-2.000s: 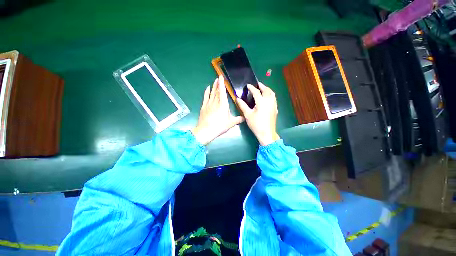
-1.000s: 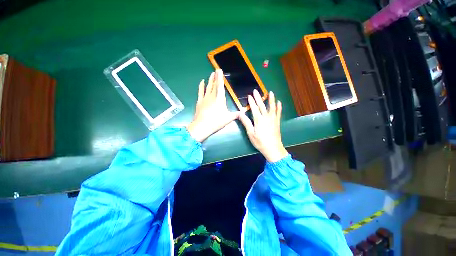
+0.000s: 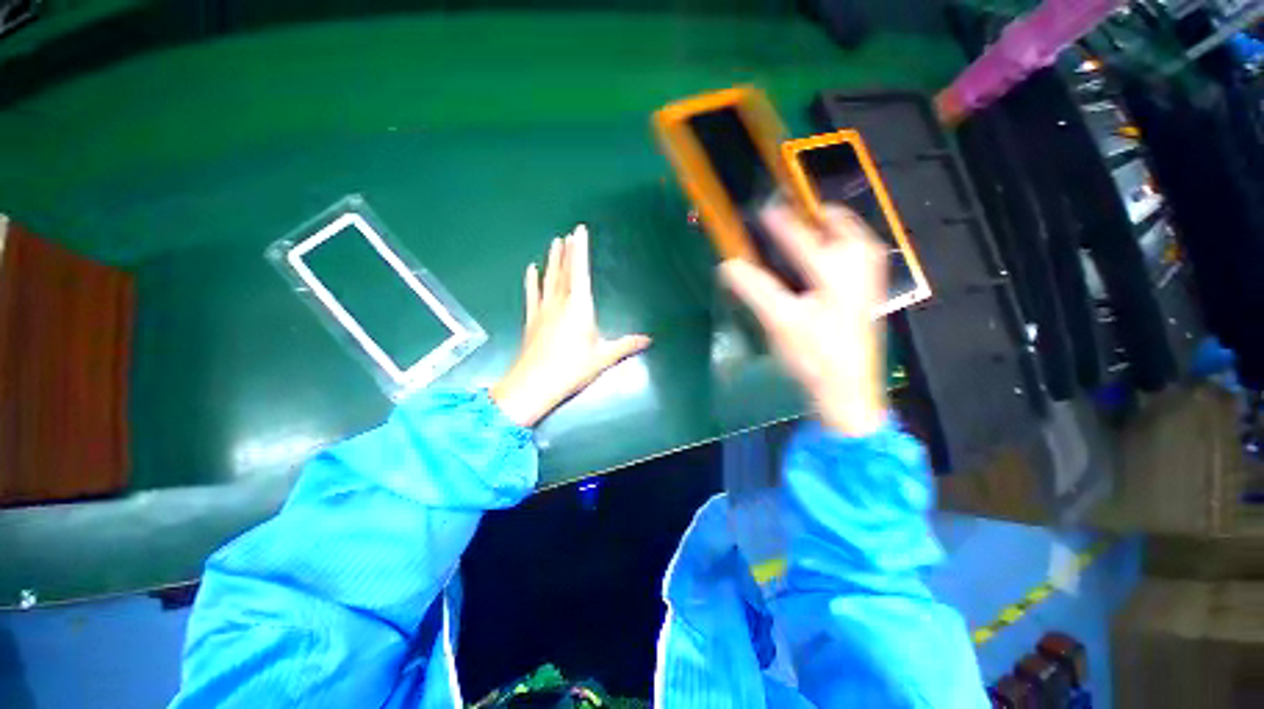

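Note:
A loaded frame, orange-brown with a black panel in its window, is blurred and held in my right hand, thumb at its near left corner. It overlaps the left side of the stack of loaded frames, whose top shows an orange rim and a dark panel. My right hand hides part of both. My left hand is empty, fingers spread, over the green bench. A clear plate with a white inner border lies alone to the left of my left hand.
The stack of empty frames stands at the far left, cut off by the picture's edge. A black compartment tray lies right of the loaded stack, with more black trays beyond it. A small red-pink piece shows beside the held frame.
My right hand has taken hold of the loaded frame and moved it up and right from the bench to the loaded stack. My left hand no longer touches the frame. The view has shifted slightly.

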